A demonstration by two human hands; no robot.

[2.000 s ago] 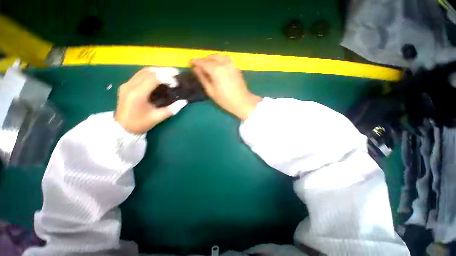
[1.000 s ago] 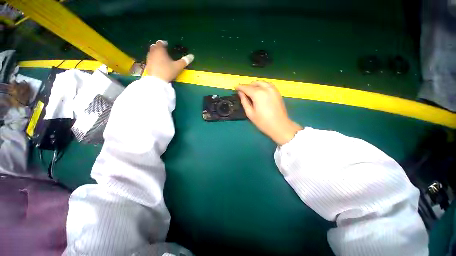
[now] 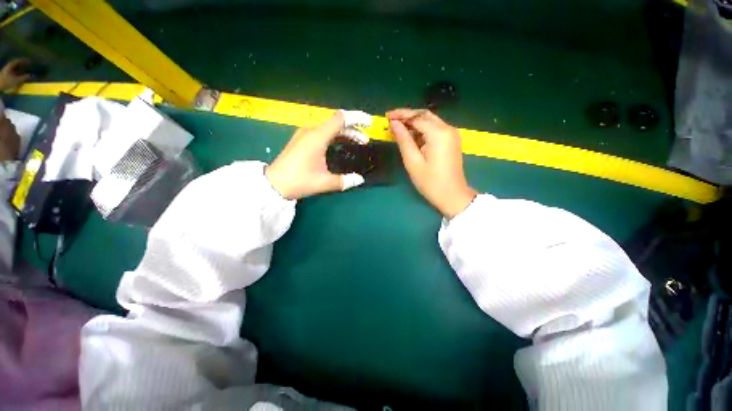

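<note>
My left hand [image 3: 317,158], with white cots on its fingertips, curves its thumb and fingers around a round black part [image 3: 349,158]. The part is at the left of a black rectangular fixture [image 3: 387,166] on the green bench mat; whether it is seated in the fixture is hidden. My right hand [image 3: 429,148] is just right of the part, above the fixture and the yellow edge. Its thumb and index fingertips are pinched close together; whether they hold something tiny cannot be made out.
Beyond the yellow edge [image 3: 562,156], the dark green belt carries black discs [image 3: 441,94]. At left are a striped clear bag [image 3: 144,185], white papers and a black box [image 3: 60,197] with cables. Another person's hand [image 3: 11,74] shows at far left. Grey sheeting [image 3: 706,104] hangs at right.
My left hand has come back from over the belt to the fixture and now has a round part. My right hand has lifted from the fixture's right end, fingertips pinched.
</note>
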